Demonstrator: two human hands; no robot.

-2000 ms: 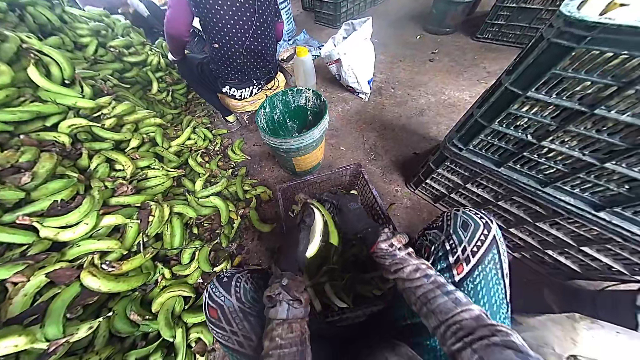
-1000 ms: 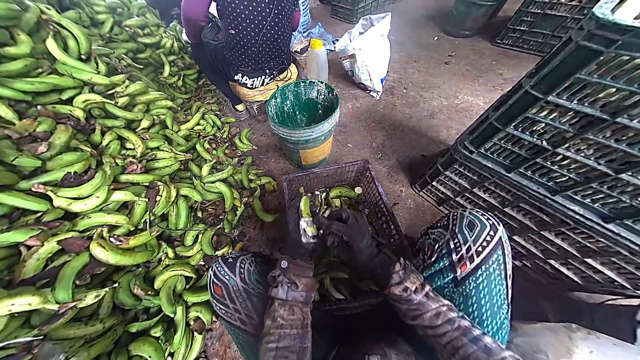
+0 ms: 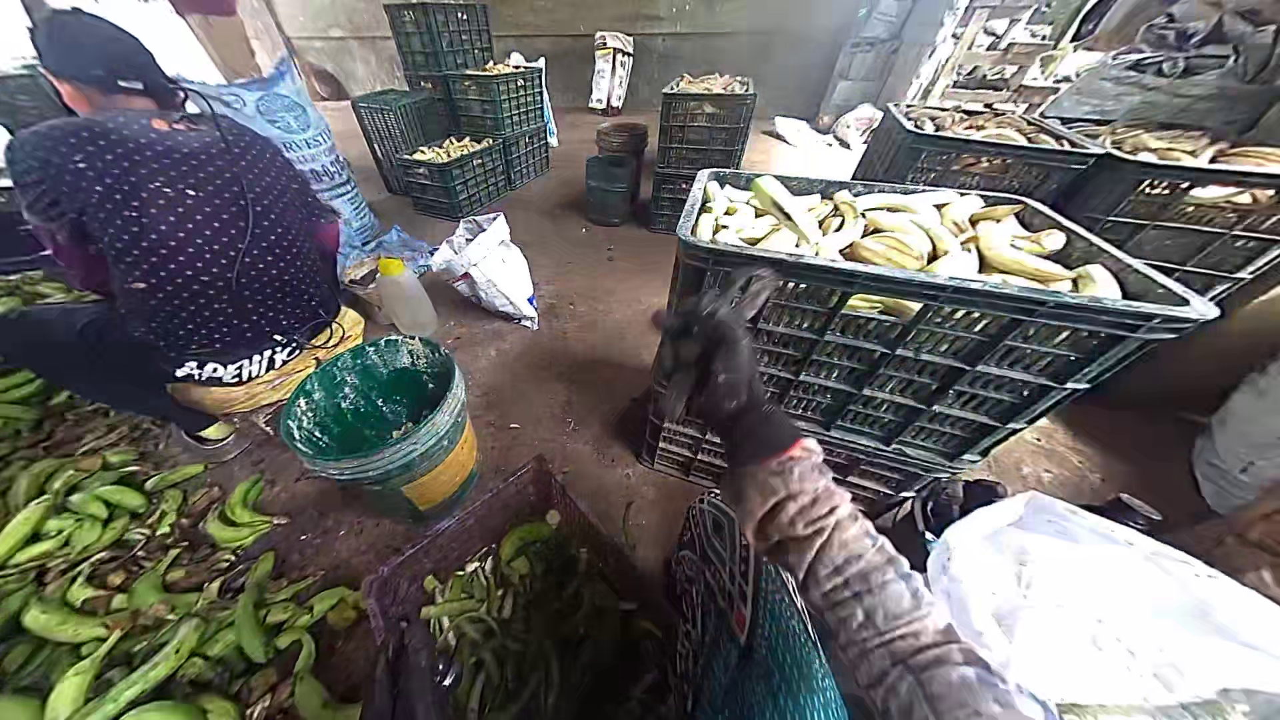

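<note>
My right hand [image 3: 715, 355], in a dark glove, is raised beside the near side of a dark plastic crate [image 3: 900, 270]. It is blurred; its fingers look apart, and no plantain shows in it. Peeled plantains [image 3: 890, 235] fill that crate, one lying tilted on top at its left end. My left hand cannot be made out. Below, a purple plastic crate [image 3: 540, 500] holds green peels [image 3: 500, 610] and a green piece near its far side. Unpeeled green plantains [image 3: 120, 600] lie heaped on the floor at the left.
A green bucket [image 3: 380, 420] stands beyond the purple crate. Past it are a yellow-capped bottle [image 3: 405, 298] and a white sack [image 3: 488, 270]. A person [image 3: 180, 220] sits at the left with their back to me. Stacked crates [image 3: 470, 110] stand farther back; white sacking [image 3: 1090, 600] lies at the right.
The view has swung up and right. My hands were together over the purple crate with a partly peeled plantain; now my right hand is by the full crate, with no plantain seen in it.
</note>
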